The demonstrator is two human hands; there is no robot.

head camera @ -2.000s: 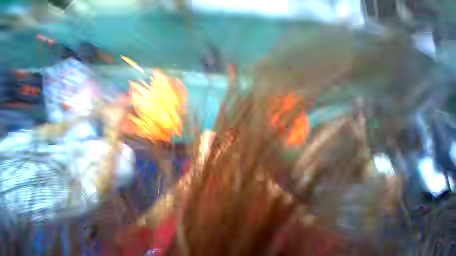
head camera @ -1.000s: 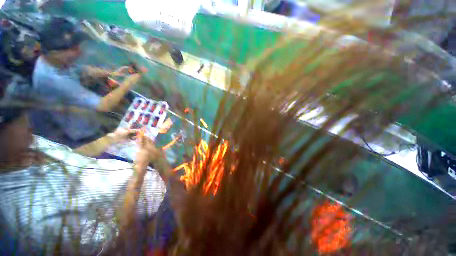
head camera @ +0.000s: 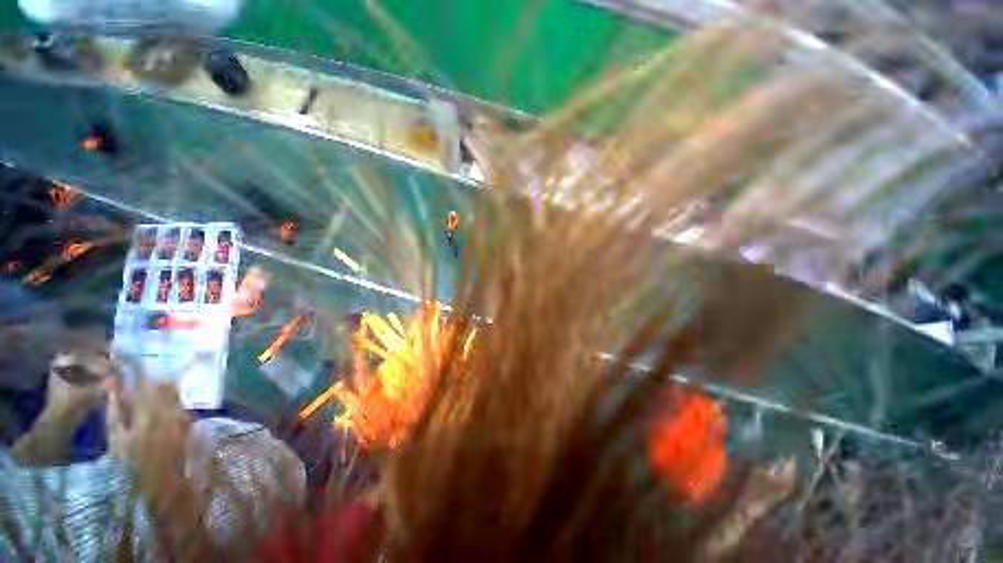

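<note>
A spiky pile of long yellow-orange parts lies on the green surface left of centre. A compact heap of small red-orange parts lies right of centre. Hair covers the middle and lower part of the view and hides the space between the piles. A blurred skin-toned shape shows at the lower right beside the red-orange heap; I cannot tell if it is my right hand. I cannot make out my left hand. A small black-and-orange unit lies singly beyond the pale line.
A white cavity tray with rows of dark-and-orange units is at left, by another person's hand and patterned clothing. Clear plastic lies between tray and pile. A pale ledge beyond holds a dark lump.
The view has turned and shifted, so the tray and long orange pile sit further left and the red-orange heap higher. The neighbours' heads are out of the picture.
</note>
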